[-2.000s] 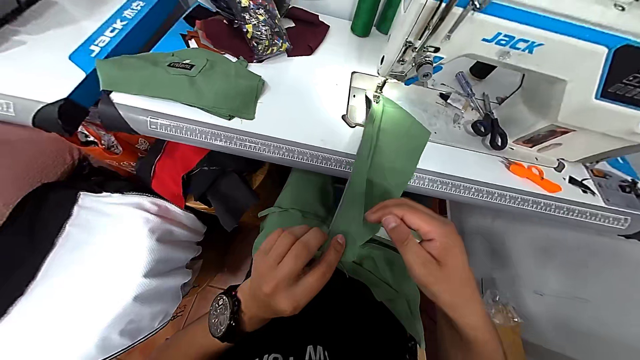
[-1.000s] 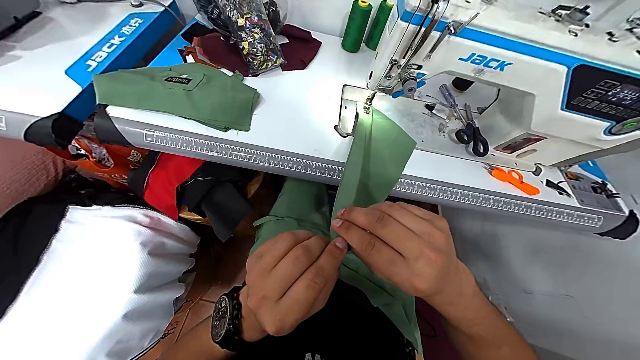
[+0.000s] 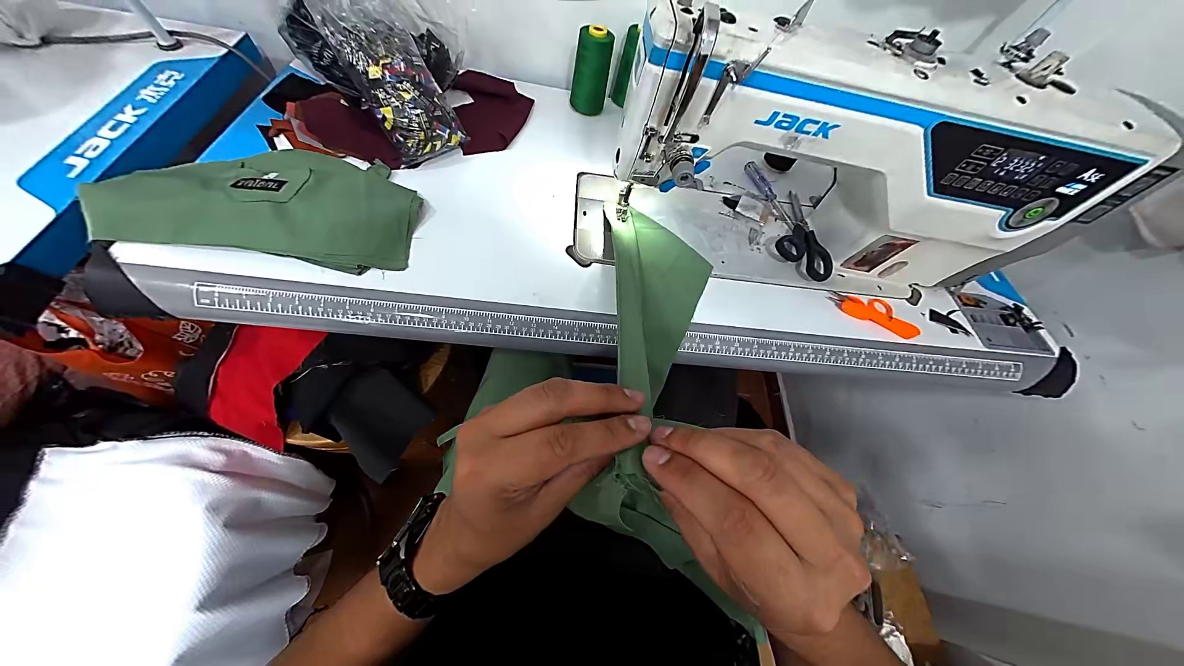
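Observation:
A green fabric piece runs from under the presser foot of a Jack sewing machine down over the table's front edge. My left hand, with a black watch on the wrist, pinches the fabric's folded edge between thumb and fingers. Right beside it, my right hand pinches the same edge, the fingertips of both nearly touching. More of the green cloth hangs below my hands over my lap. The machine's light falls on the fabric at the needle.
At the table's left lies a folded green garment piece with a label. Behind it are maroon fabric and a plastic bag. A green thread spool, black scissors and orange thread snips are on the table. Dark and red cloth hangs left.
My right hand, apart from the fabric with its fingers loosely curled two seconds ago, has come in to pinch the edge beside my left. Both hands now grip it. The view has shifted slightly.

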